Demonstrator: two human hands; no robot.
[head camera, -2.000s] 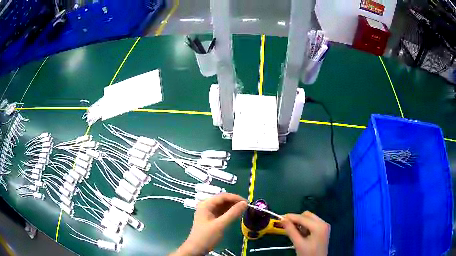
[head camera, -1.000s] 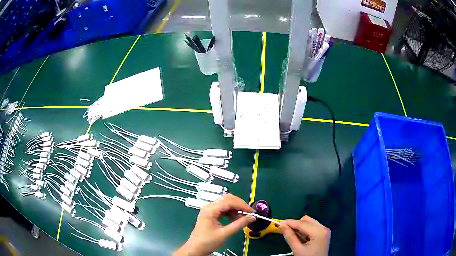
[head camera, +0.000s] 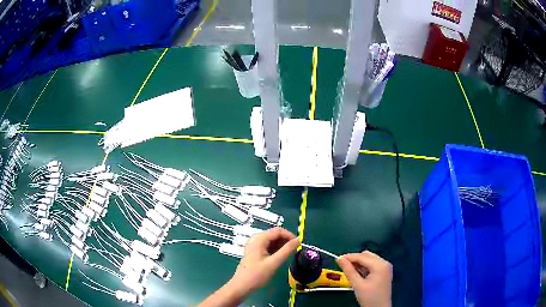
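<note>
My left hand (head camera: 263, 258) and my right hand (head camera: 368, 276) hold a thin white lead (head camera: 321, 249) between their fingertips, stretched just above the heat gun (head camera: 326, 279). The gun has a yellow body and a dark upright nozzle with a purple-pink glow. Whether a sleeve sits on the lead is too small to tell. Another thin white strand lies along the gun's lower side, partly behind my right hand. White wired units (head camera: 158, 222) lie in slanting rows at the left, their wires pointing up and left.
A blue bin (head camera: 437, 228) at the right holds thin pale wires (head camera: 477, 195). A white twin-post stand (head camera: 306, 153) stands at the centre, with pen holders on its posts and a black cord at its right. White sheets (head camera: 160, 115) lie at the back left.
Both hands have stayed near the nozzle with the lead, which has shifted slightly upward from its place a second ago. The view has tilted a little.
</note>
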